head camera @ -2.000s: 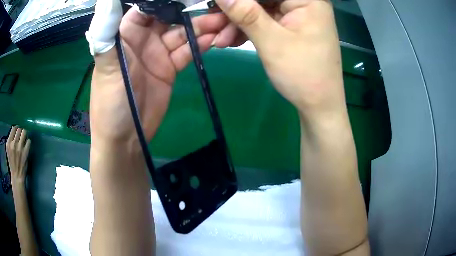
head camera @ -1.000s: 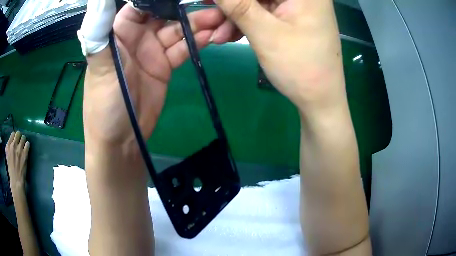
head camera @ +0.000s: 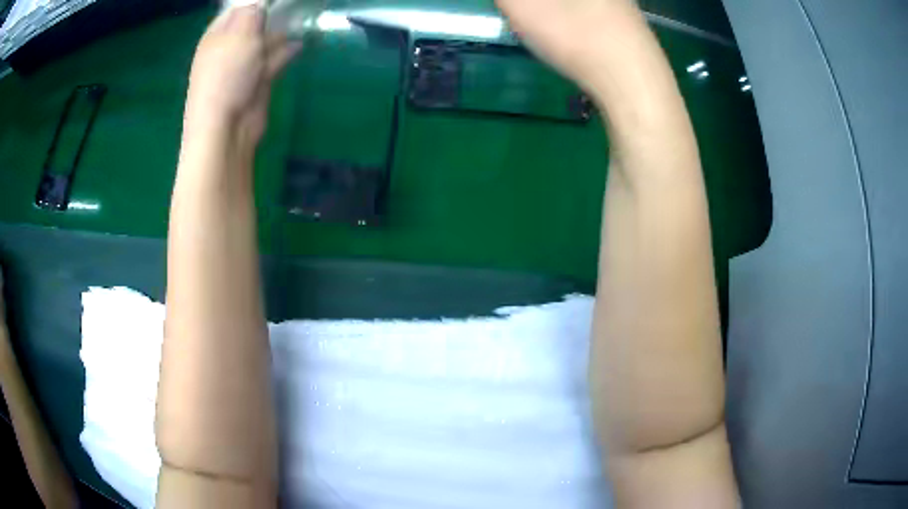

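Observation:
A black phone middle frame (head camera: 334, 189), blurred, shows over the green surface beside my left hand, its solid end nearest me. My left hand (head camera: 239, 70) is at the top left, blurred and partly cut off by the top edge; whether its fingers touch this frame is unclear. My right hand (head camera: 572, 30) is at the top edge with its fingers out of the picture, so what it holds is hidden. A second black frame (head camera: 458, 82) lies crosswise on the green surface, left of my right wrist.
Another black frame (head camera: 55, 191) lies far left on the green surface (head camera: 478, 199). White foam sheet (head camera: 428, 398) spreads before me. A dark stack with white sheets (head camera: 40, 20) is top left. A grey cabinet (head camera: 806, 298) stands right. Another person's forearm (head camera: 30, 427) is lower left.
The frame held up between my hands has moved down and away from me, and its far end no longer shows in my fingers. Both hands have moved up and away. The crosswise frame is now uncovered.

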